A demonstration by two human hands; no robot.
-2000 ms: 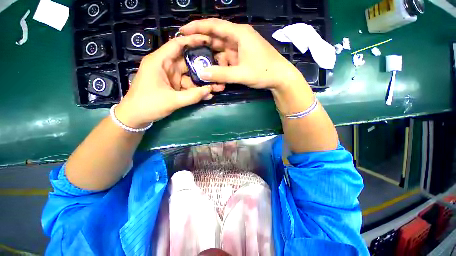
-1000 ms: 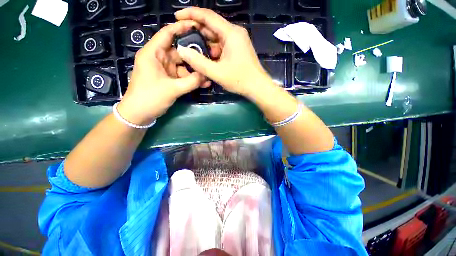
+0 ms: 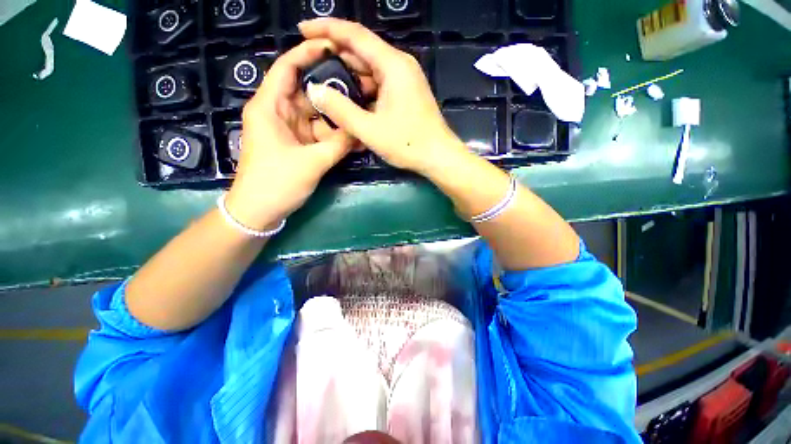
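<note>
A black smartwatch body [image 3: 335,73] is held between both hands over the tray, its pale sensor ring partly showing. My left hand [image 3: 282,130] holds it from the left with curled fingers. My right hand [image 3: 390,104] holds it from the right, its thumb pressed on the back beside the ring, its fingers around the far side. A small white bit shows at the right thumb tip; I cannot tell if it is a wipe piece. The black pocket tray [image 3: 347,176] lies under the hands, with watch bodies in its left and rear pockets.
A crumpled white cloth [image 3: 542,76] lies on the tray's right side. Right of it are white scraps [image 3: 624,106], a yellow stick [image 3: 646,82], a white-headed tool [image 3: 685,117] and a bottle [image 3: 681,30]. A white square [image 3: 94,26] and curled strip [image 3: 47,50] lie left.
Compared with two seconds ago, the watch and both hands are a little farther up and left. The right thumb has shifted on the watch's back, and the ring is now partly covered.
</note>
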